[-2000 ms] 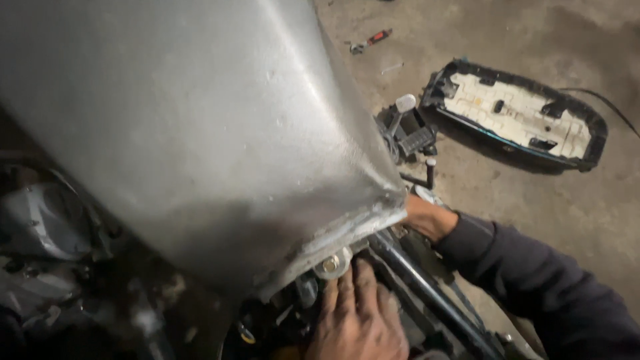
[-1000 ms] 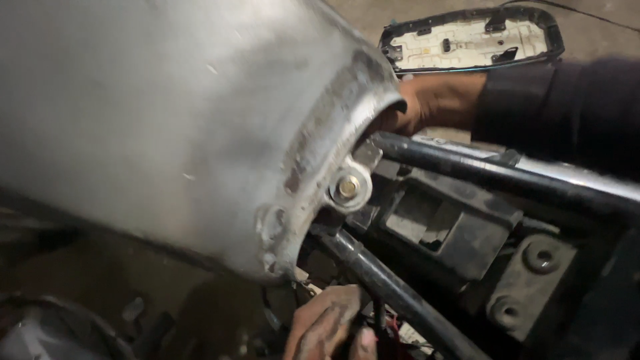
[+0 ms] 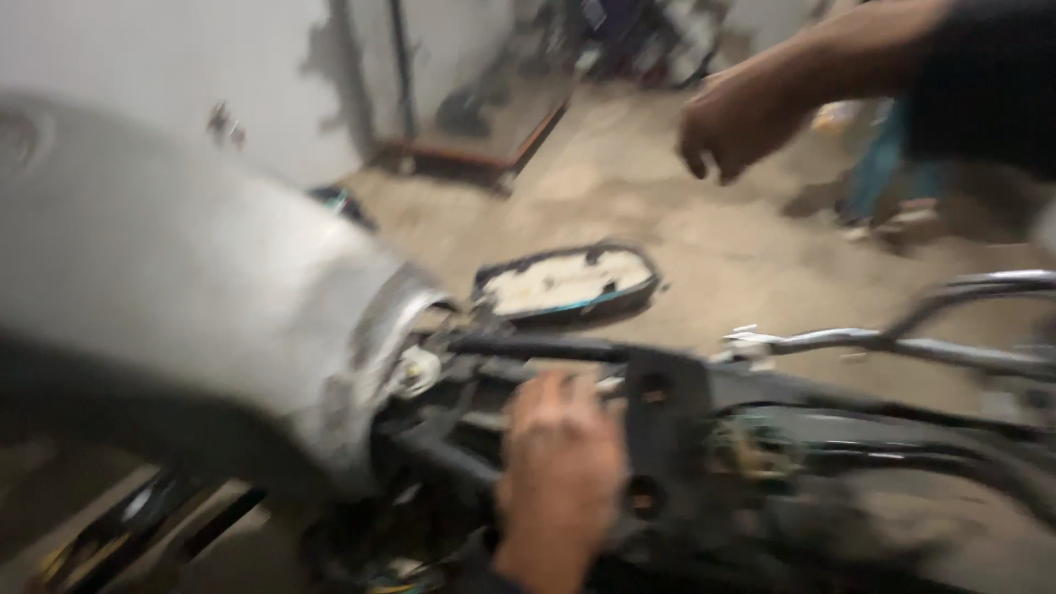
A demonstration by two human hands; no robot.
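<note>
A bare-metal motorcycle fuel tank (image 3: pixel 206 280) fills the left of the view, with a bolted mounting tab (image 3: pixel 417 371) at its narrow end. Beside that end, my left hand (image 3: pixel 565 454) is over the black frame tubes (image 3: pixel 544 346), near a dark bracket (image 3: pixel 672 429) with two holes. Its fingertips point down among the parts, and blur hides whether they hold anything. My right hand (image 3: pixel 738 124) is raised at the upper right, away from the tank and frame, its fingers curled. Whether something small is inside it cannot be seen.
An upturned motorcycle seat (image 3: pixel 569 285) lies on the concrete floor beyond the frame. Chromed tubing (image 3: pixel 841 340) extends at the right. A brown-edged panel (image 3: pixel 462 157) stands against the wall. A person's legs in teal clothing (image 3: pixel 879 165) show at the back right.
My right hand has left the tank's edge and is up in the air. My left hand is now over the frame, away from the tank's lower corner. The view has swung and widened.
</note>
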